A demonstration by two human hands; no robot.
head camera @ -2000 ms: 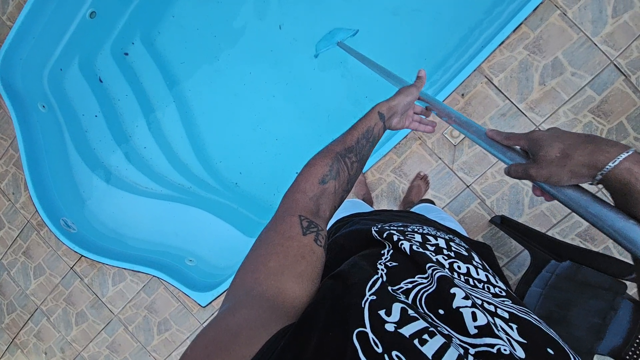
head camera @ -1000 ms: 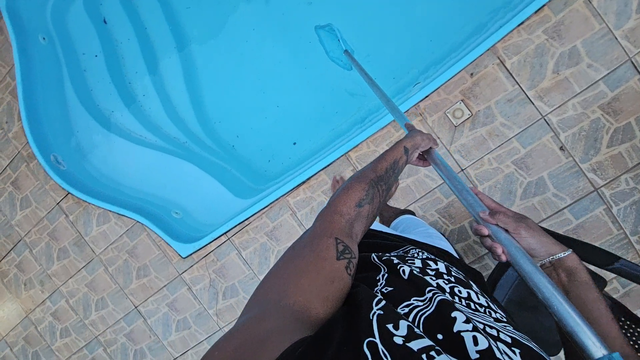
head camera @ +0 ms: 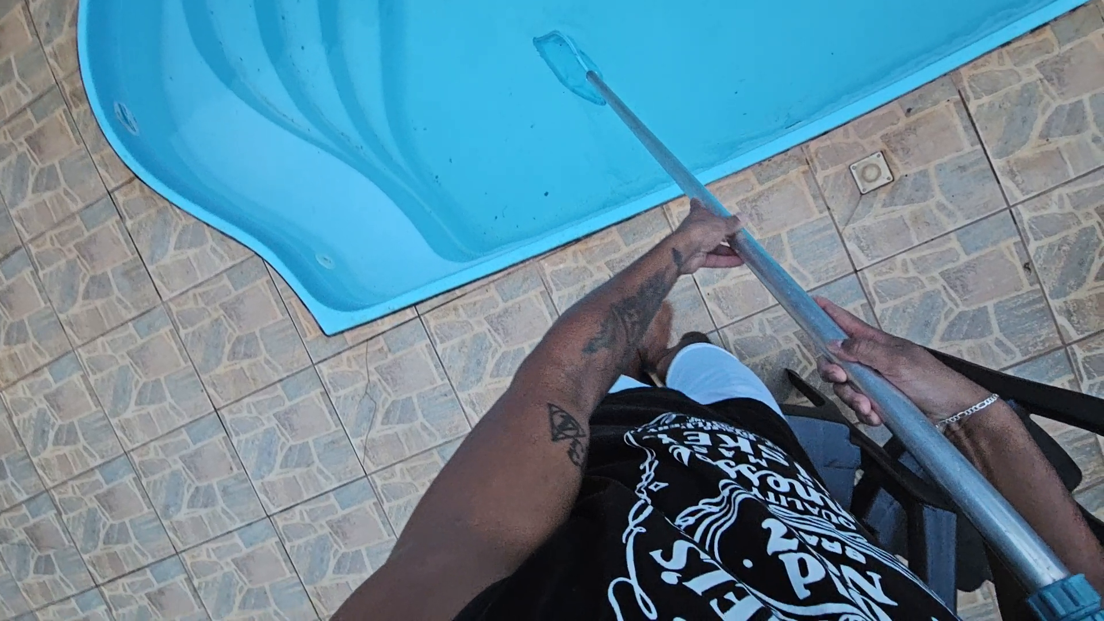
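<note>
A long metal telescopic pole (head camera: 802, 306) runs from the lower right corner, past a blue collar (head camera: 1065, 599), out over the swimming pool's edge. At its far end is a blue skimmer net (head camera: 569, 67), over or in the pool; its exact depth is unclear. My left hand (head camera: 709, 237) grips the pole from its left side, near the pool's rim. Nearer my body, my right hand (head camera: 880, 362) holds the thicker section from the right, fingers curled beneath it. A chain bracelet is on my right wrist.
The blue pool (head camera: 517, 155) has moulded steps at left and a raised rim. Stone-patterned tiles (head camera: 259, 431) surround it, with a small square floor fitting (head camera: 871, 172). Black chairs (head camera: 914, 500) stand close on my right, beside and under my right forearm.
My left hand, open beside the pole two seconds ago, has closed on it. My right hand has gone from over the pole to beneath it. The view has shifted.
</note>
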